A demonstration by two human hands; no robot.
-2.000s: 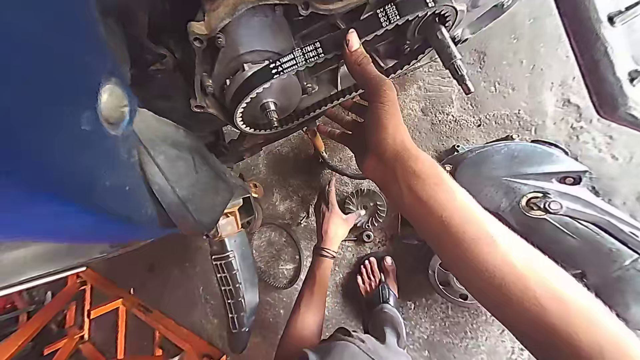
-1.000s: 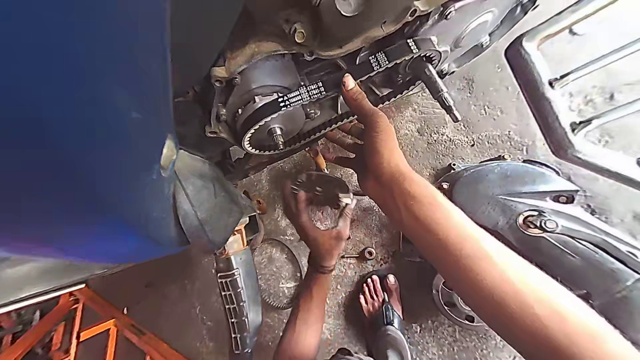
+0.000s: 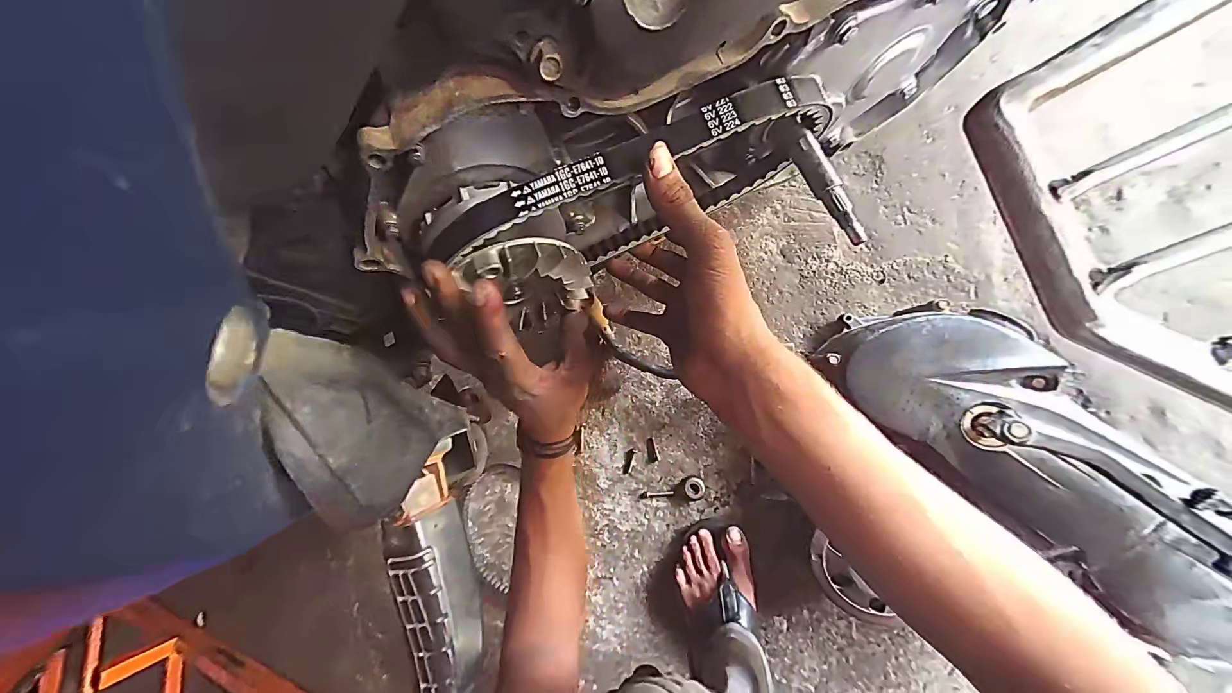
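A toothed Yamaha drive belt (image 3: 674, 144) runs over the opened transmission of a scooter engine (image 3: 481, 144), from the front pulley to the splined shaft (image 3: 833, 188) at the right. My left hand (image 3: 510, 346) holds a finned metal pulley face (image 3: 529, 269) by its rim, at the belt's left loop. How far it is seated on its shaft cannot be told. My right hand (image 3: 698, 298) is at the belt's lower run, thumb up against the belt's face and fingers spread below it. Part of the lower run is hidden behind this hand.
On the concrete floor lie a washer-like collar (image 3: 691, 488), small pins (image 3: 630, 461), a removed crankcase cover with kick lever (image 3: 962, 385) and a ring-shaped part (image 3: 847, 577). A yellow-ended hose (image 3: 602, 318) hangs under the belt. An orange metal frame (image 3: 144, 664) stands lower left, a metal rack (image 3: 1039, 260) right.
My left hand has picked up the finned pulley face from the floor and brought it up to the belt's left loop. The right hand has stayed at the belt.
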